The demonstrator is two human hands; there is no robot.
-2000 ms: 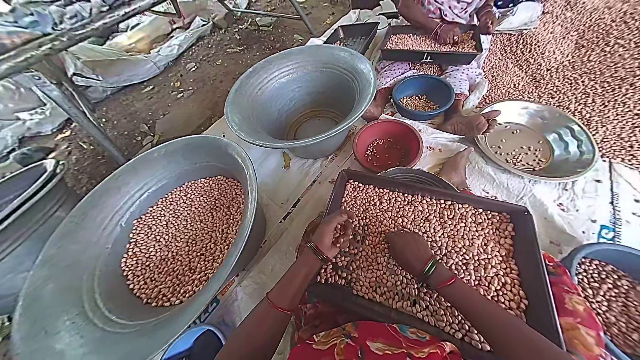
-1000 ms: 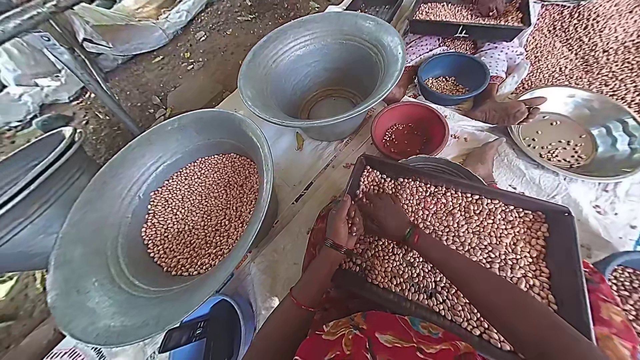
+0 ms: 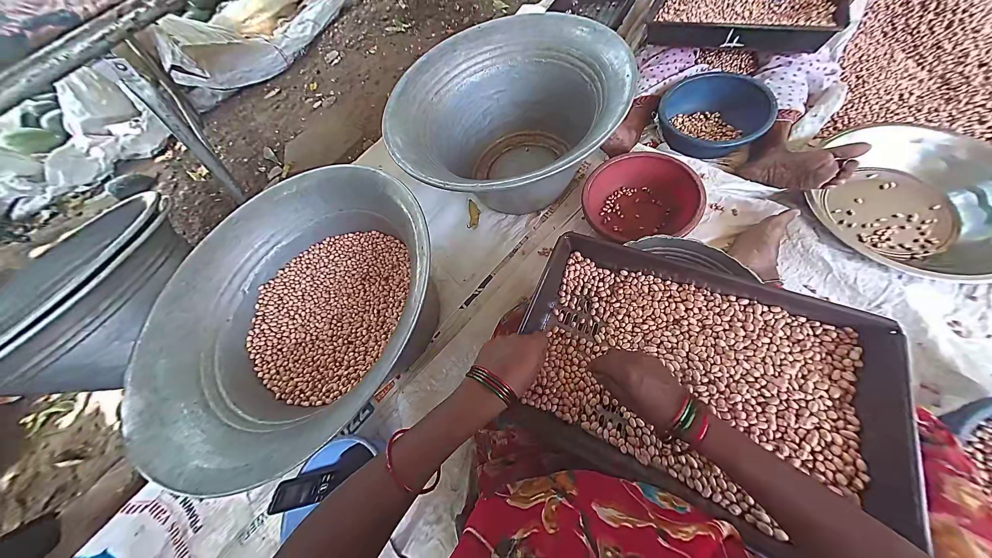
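A dark rectangular tray (image 3: 883,387) with slots in its floor lies across my lap, spread with shelled peanuts (image 3: 744,349). My left hand (image 3: 515,358) is at the tray's left edge, fingers curled; whether it holds peanuts cannot be told. Over the left part of the tray, my right hand (image 3: 639,384) rests on the peanuts with its fingers bent down and partly hidden. Left of my left arm stands a large metal basin (image 3: 186,372) with a heap of peanuts (image 3: 333,318) inside. A red bowl (image 3: 690,167) with a few peanuts is just beyond the tray.
Farther off are a second metal basin (image 3: 434,116), a blue bowl (image 3: 736,89) of peanuts and a steel dish (image 3: 961,178). Another person's foot (image 3: 790,167) lies between them, near that person's tray (image 3: 736,39). A mobile phone (image 3: 310,490) lies at lower left.
My hands, close together at the tray's upper left a second ago, are now apart. Gaps in the peanuts show slots in the tray's floor. The view has shifted.
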